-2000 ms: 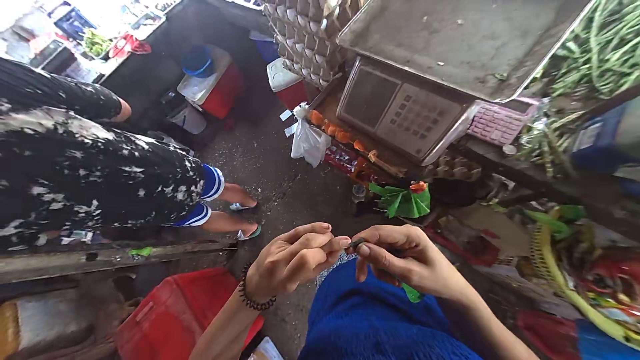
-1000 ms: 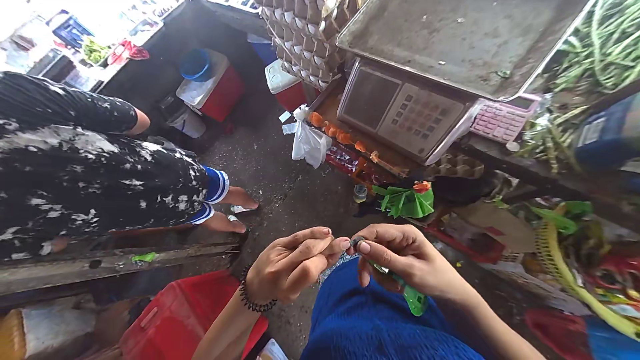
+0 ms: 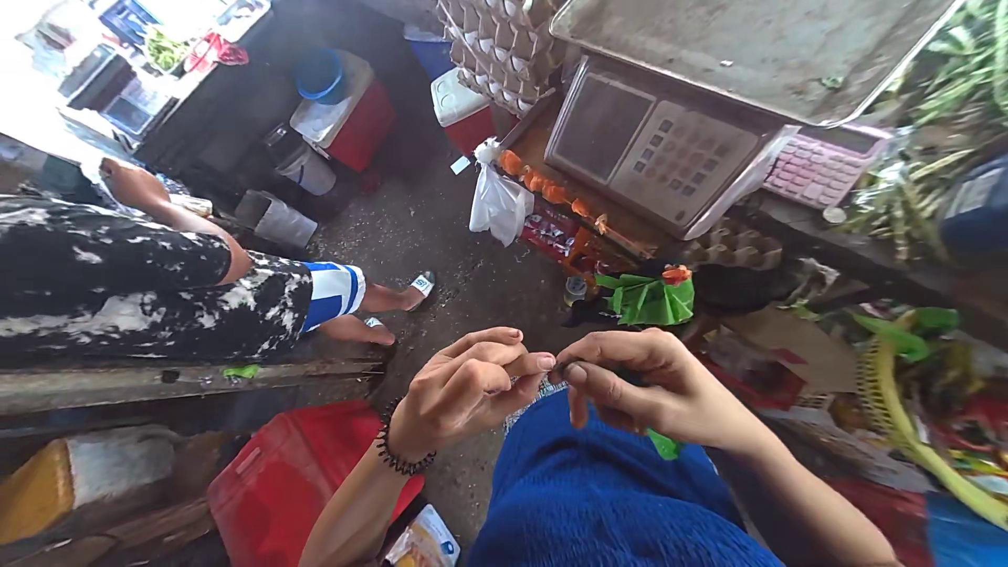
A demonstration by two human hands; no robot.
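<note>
Both of my hands meet above my blue clothing (image 3: pixel 606 488). My left hand (image 3: pixel 468 386) wears a dark coiled band on the wrist; its thumb and a finger come together close to the right fingertips, and whether they pinch anything cannot be told. Between the thumb and forefinger of my right hand (image 3: pixel 638 386) is a small dark item (image 3: pixel 561 367), too small to name. A piece of green leaf (image 3: pixel 664 445) shows below the right palm. Beyond the hands, a folded green leaf or sheet (image 3: pixel 650 299) lies near the stall's edge.
A digital scale (image 3: pixel 654 142) with a metal tray (image 3: pixel 756 47) stands ahead, beside a pink calculator (image 3: pixel 823 165) and stacked egg trays (image 3: pixel 504 55). A white plastic bag (image 3: pixel 500 201) hangs there. A person (image 3: pixel 142 283) stands at left, above a red container (image 3: pixel 295 480).
The person at left has shifted, and a forearm and hand now show reaching toward the counter. My hands stay close together in nearly the same place.
</note>
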